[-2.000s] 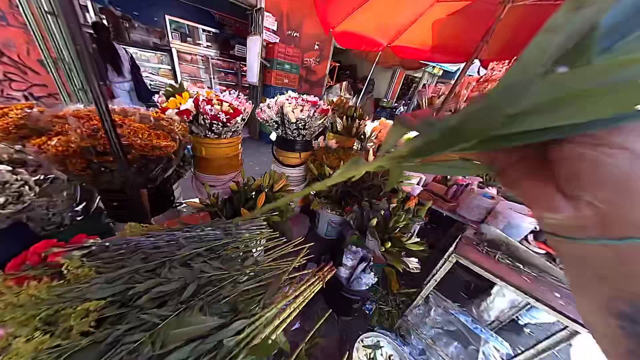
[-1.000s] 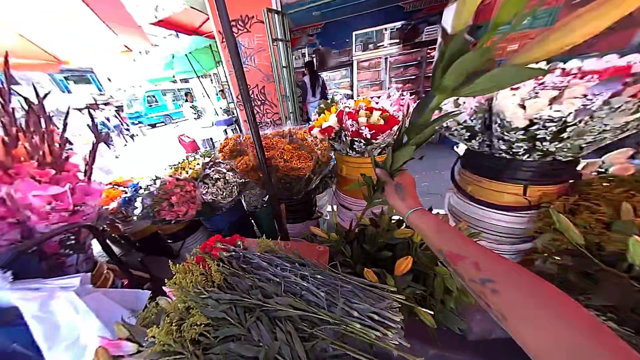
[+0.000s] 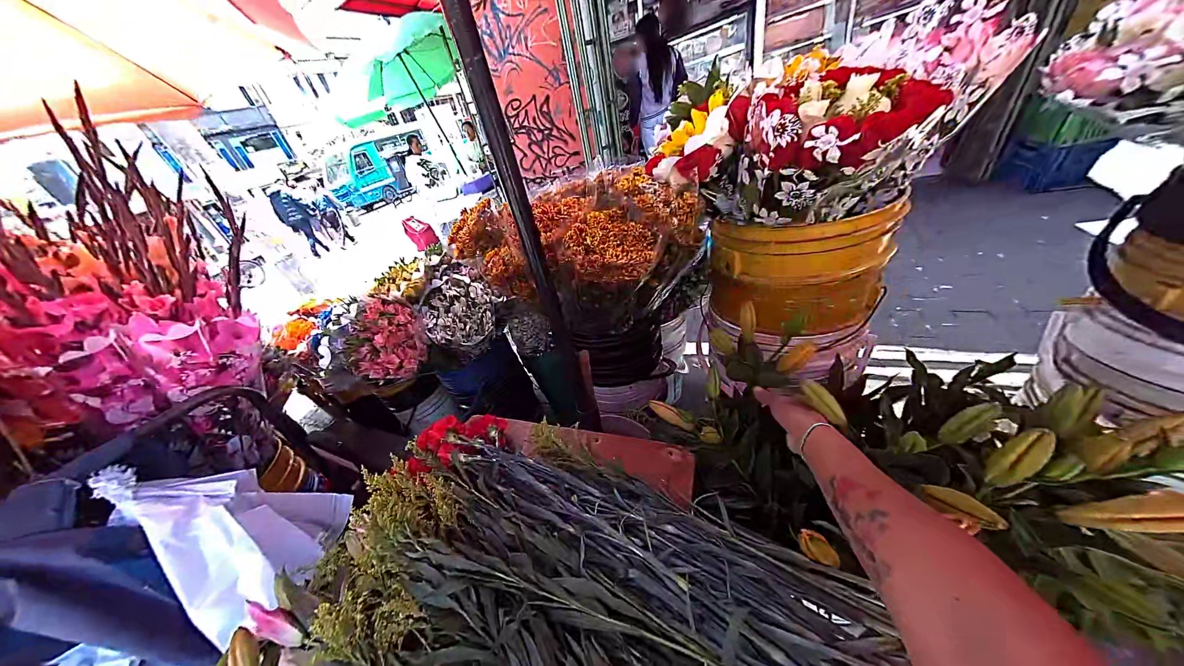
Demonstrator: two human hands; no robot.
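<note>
My right hand (image 3: 786,416) reaches in from the lower right among lily stems with closed buds (image 3: 1017,455). Its fingertips are partly hidden by leaves and buds, so whether they grip a stem cannot be told. Just beyond it stands a yellow bucket (image 3: 805,268) holding a wrapped bouquet of red roses and white flowers (image 3: 832,129). Left of my forearm lies a pile of long leafy cut stems (image 3: 629,555), with yellow-green filler flowers (image 3: 388,546) and red blooms (image 3: 453,439) at its left end. My left hand is out of view.
A dark slanted pole (image 3: 518,203) rises beside wrapped orange flowers (image 3: 601,231). Pink gladioli (image 3: 166,351) and white wrapping sheets (image 3: 222,536) are at left. A white bucket (image 3: 1101,361) stands at right. A person (image 3: 654,83) is in the background.
My right hand, earlier raised with a leafy lily stem in it, is now low among the lilies by the yellow bucket. The view has swung left since the oldest frame.
</note>
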